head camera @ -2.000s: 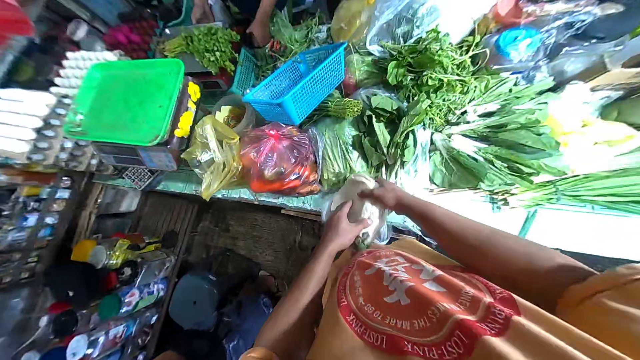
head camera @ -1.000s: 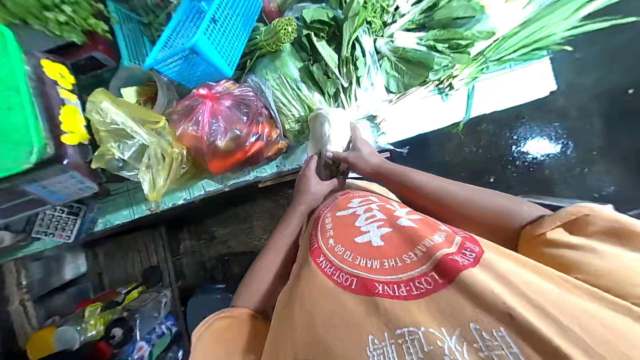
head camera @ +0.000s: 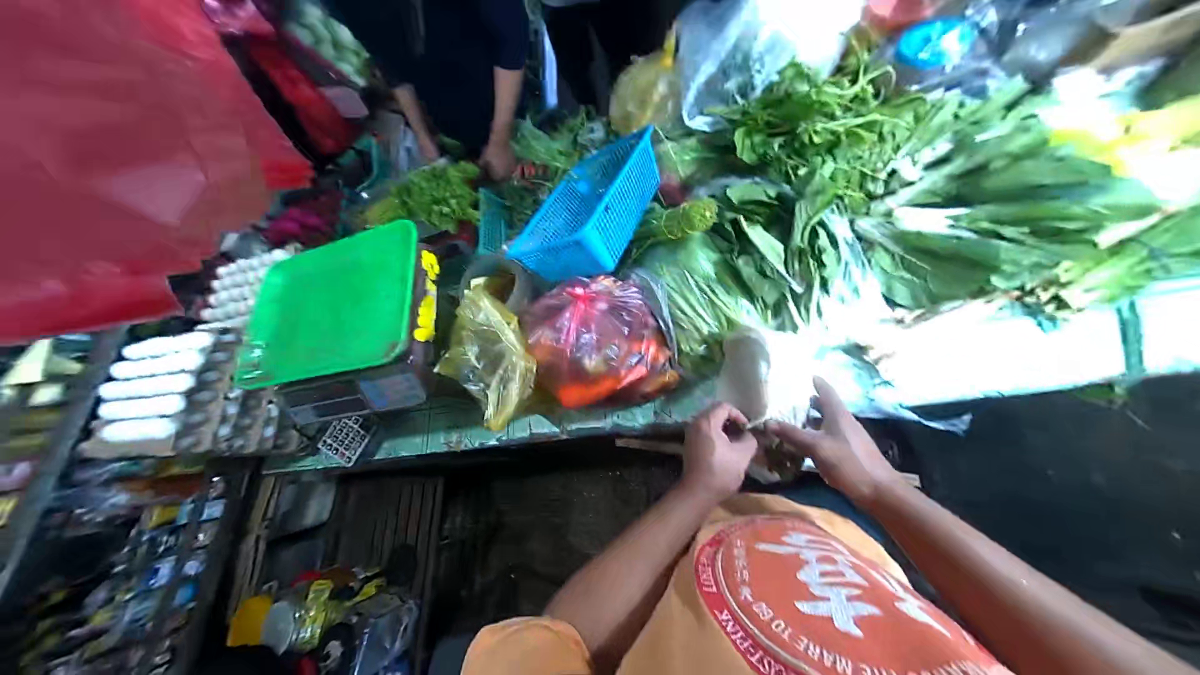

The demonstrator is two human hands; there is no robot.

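A whitish plastic bag (head camera: 787,380) with something pale and long in it lies at the front edge of the stall table. My left hand (head camera: 720,452) pinches the bag's gathered end between thumb and fingers. From the right, my right hand (head camera: 839,441) holds the same end at its fingertips, its index finger raised along the bag. Just left of the bag sits a pink plastic bag of orange vegetables (head camera: 600,342), with a yellow plastic bag (head camera: 487,352) beside it. Leafy greens (head camera: 806,234) lie behind my hands. The bag's contents are blurred by glare.
A blue plastic basket (head camera: 591,211) stands tilted behind the bags. On the left are a scale with a green tray (head camera: 333,305), a calculator (head camera: 345,441) and egg trays (head camera: 155,389). Across the table a person's hands (head camera: 497,157) are near green herbs (head camera: 436,195). Bottles (head camera: 319,614) stand low at left.
My hands have gone from gripping around the bag's lower part to pinching its end with the fingertips. The view has swung left, and red sheeting now shows at the upper left.
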